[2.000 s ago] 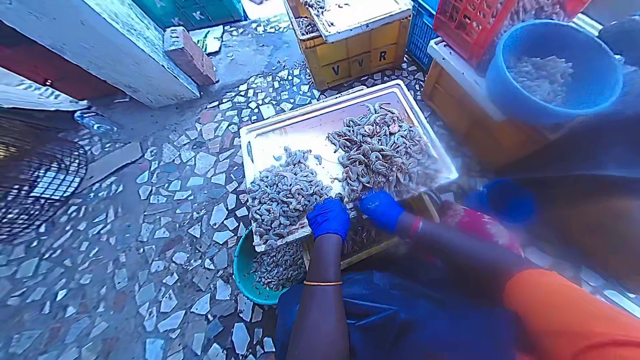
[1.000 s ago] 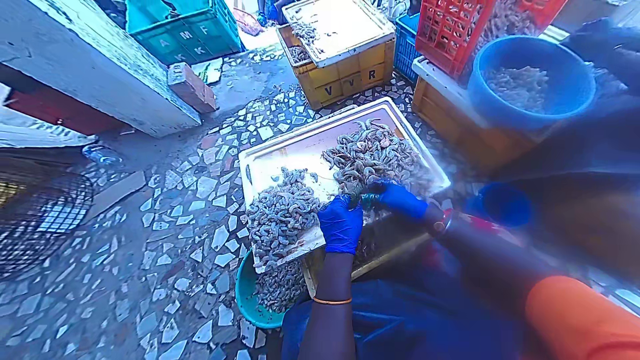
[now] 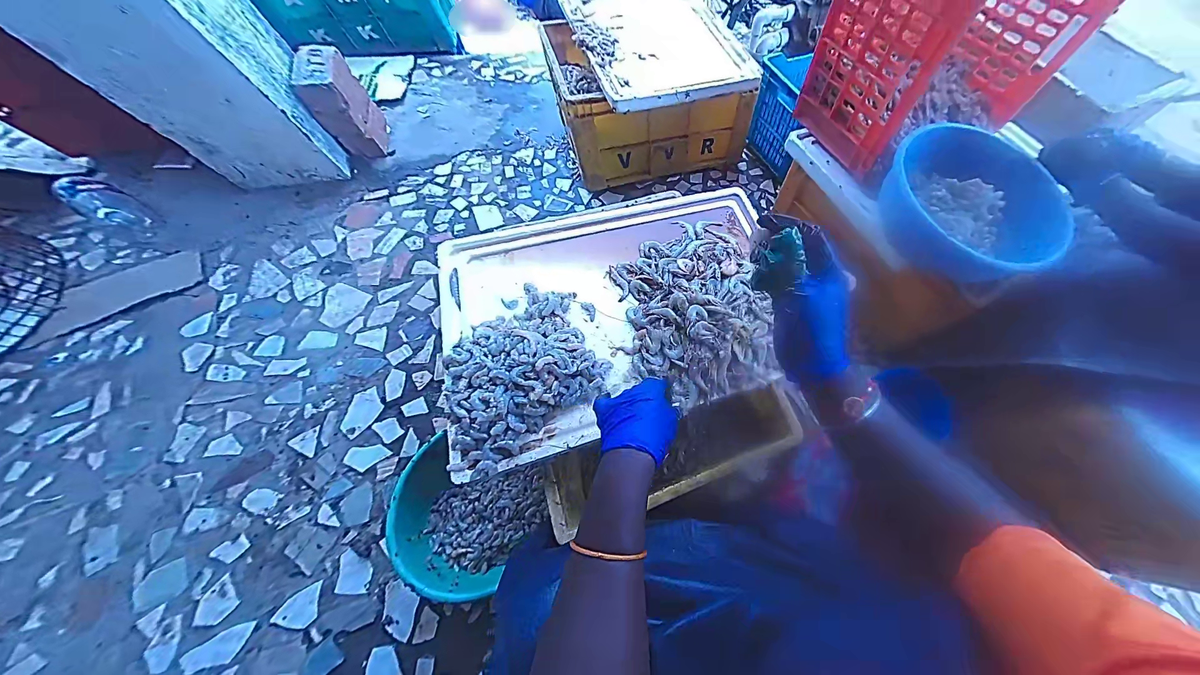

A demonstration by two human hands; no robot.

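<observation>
A white tray [image 3: 600,234] holds two heaps: small grey peeled-looking shrimp [image 3: 516,375] on the left and longer whole shrimp [image 3: 694,300] on the right. My left hand [image 3: 639,419], in a blue glove, is closed at the tray's near edge, by the whole shrimp; whether it grips anything is hidden. My right hand [image 3: 814,314], blue-gloved and blurred, is raised at the tray's right edge near a dark green item [image 3: 780,258]; its grip is unclear. Beneath the tray are a yellowish crate [image 3: 778,422] and, at lower left, a green basin [image 3: 412,553] of shrimp.
A yellow crate [image 3: 656,141] with a white lid stands beyond the tray. On the right are a red plastic crate [image 3: 862,66], a blue bowl [image 3: 1022,248] and a blurred person's arm [image 3: 1125,187]. A brick [image 3: 337,98] lies by the wall at upper left.
My hands were close together at the tray's near edge two seconds ago. My right hand has since moved away from my left, up to the tray's right edge.
</observation>
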